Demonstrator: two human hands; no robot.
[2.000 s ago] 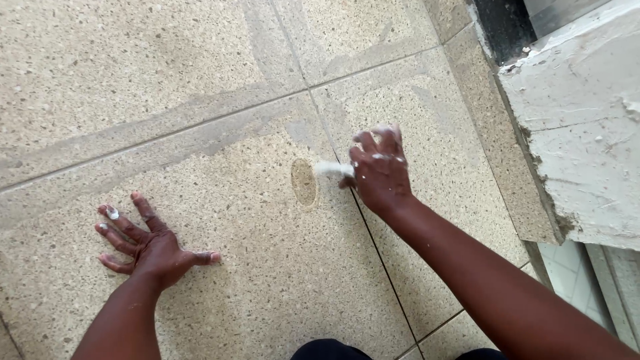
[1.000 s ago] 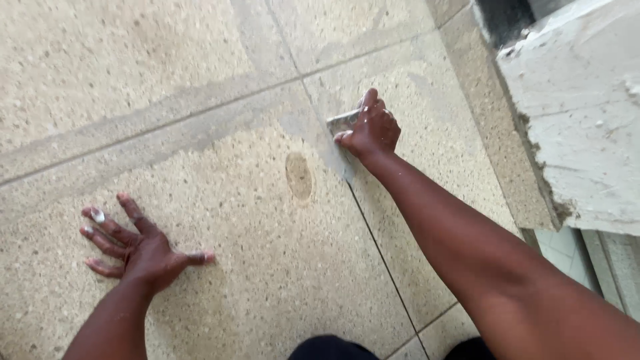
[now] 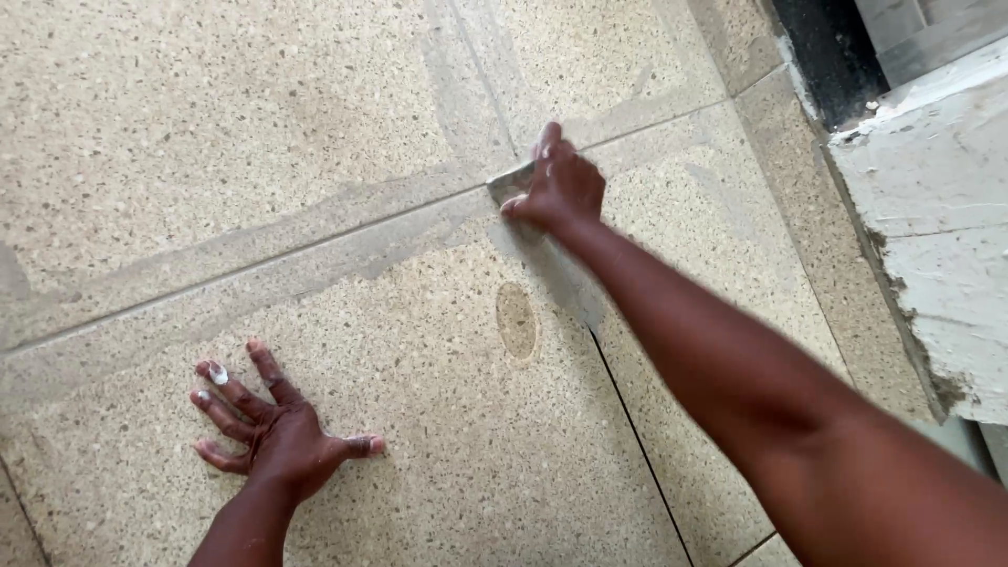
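Observation:
My left hand (image 3: 287, 441) lies flat on the speckled floor tile (image 3: 425, 378) at lower left, fingers spread, with white paste on some fingertips. Up near the crossing of the tile joints, my right hand (image 3: 563, 185) grips a flat metal scraper blade (image 3: 512, 181), its edge against the floor. Smeared grey grout (image 3: 563, 276) fills the joint just below that hand and ends where an unfilled dark joint (image 3: 642, 441) runs on down. Between the hands, a darker oval patch (image 3: 516, 321) marks the tile.
A long tile joint (image 3: 252, 265) with grey residue along both sides crosses the floor. At right stands a rough white plastered block (image 3: 937, 236) beside a strip of speckled tile (image 3: 835, 236). A black surface (image 3: 835, 59) is at upper right.
My right hand has moved up along the joint with the scraper, to the crossing. Grey grout now covers joint that showed as a dark line two seconds ago. My left hand has stayed on the tile.

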